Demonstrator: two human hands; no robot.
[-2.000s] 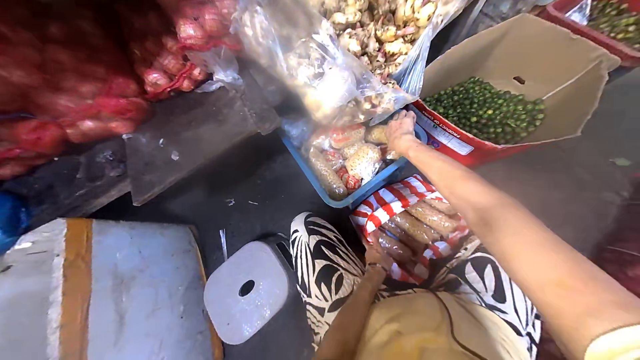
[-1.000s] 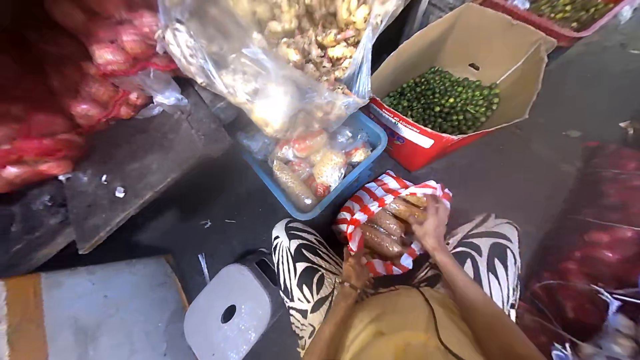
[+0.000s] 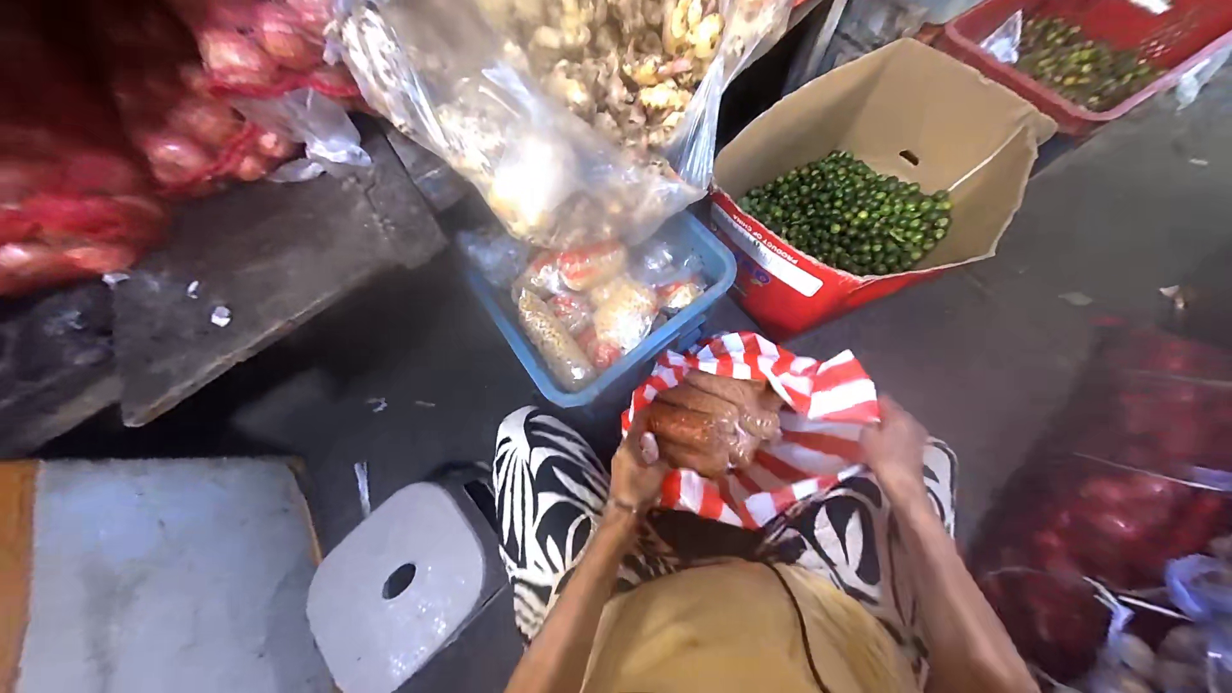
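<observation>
A red-and-white striped plastic bag [image 3: 741,491] lies spread over my lap with its mouth wide. Inside it are several clear-wrapped packets of brown contents [image 3: 707,419], bunched toward the left side. My left hand [image 3: 638,469] grips the left rim of the bag, thumb against the packets. The right rim is held by my right hand [image 3: 890,443], its fingers partly hidden by the plastic. Just beyond the bag is a blue plastic basin [image 3: 568,393] holding wrapped packets of pale and reddish contents [image 3: 616,313].
A clear bag of ginger [image 3: 616,87] overhangs the basin. A red cardboard box [image 3: 924,106] holds small green citrus fruits [image 3: 852,212]. A grey plastic stool [image 3: 404,577] and a whitish box [image 3: 164,568] are at left. Net sacks of onions [image 3: 241,135] and red produce [image 3: 1126,491] flank me.
My right hand has come back from the blue basin to the striped bag and now holds its right rim out to the side. The bag's mouth is wider, with the packets bunched at left.
</observation>
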